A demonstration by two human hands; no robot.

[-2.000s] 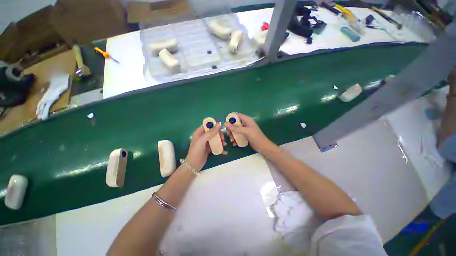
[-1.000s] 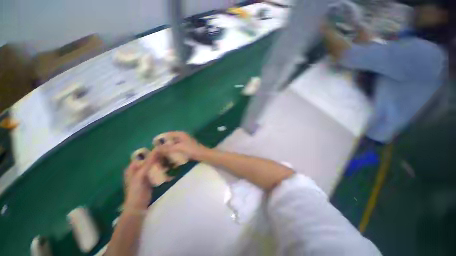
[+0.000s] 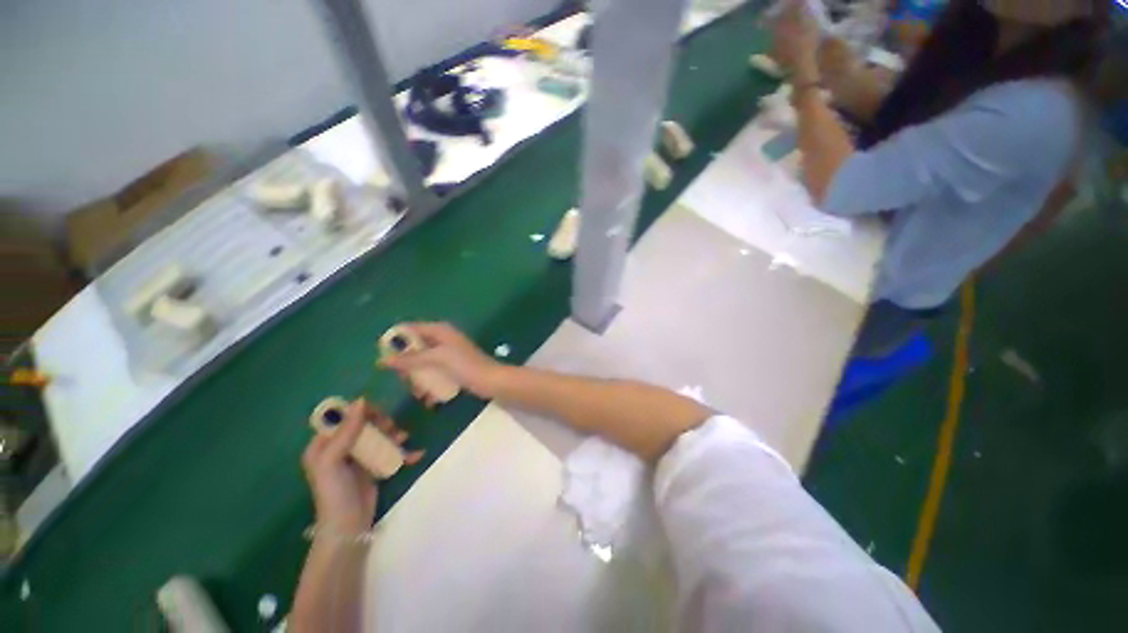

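Note:
My left hand (image 3: 337,476) holds a cream handheld unit (image 3: 377,453) over the near edge of the green belt, its dark round spot at the upper left end. My right hand (image 3: 448,359) holds a second cream handheld unit (image 3: 433,382), also with a dark spot at its upper end. The two units are apart, both over the conveyor belt (image 3: 266,433). Fingers cover part of each unit. Another cream unit (image 3: 189,606) lies on the belt at the bottom left, cut off by the picture's edge.
A grey post (image 3: 606,173) stands at the belt's near edge. Cream units lie beyond it. A clear blister tray (image 3: 247,266) with cream units is across the belt. A crumpled white glove or bag (image 3: 600,488) lies on the bench (image 3: 482,544). Another person (image 3: 952,173) works at the right.
The view has swung to the right, showing more of the other person and the post. My hands, still holding the two units, have moved apart from their close position.

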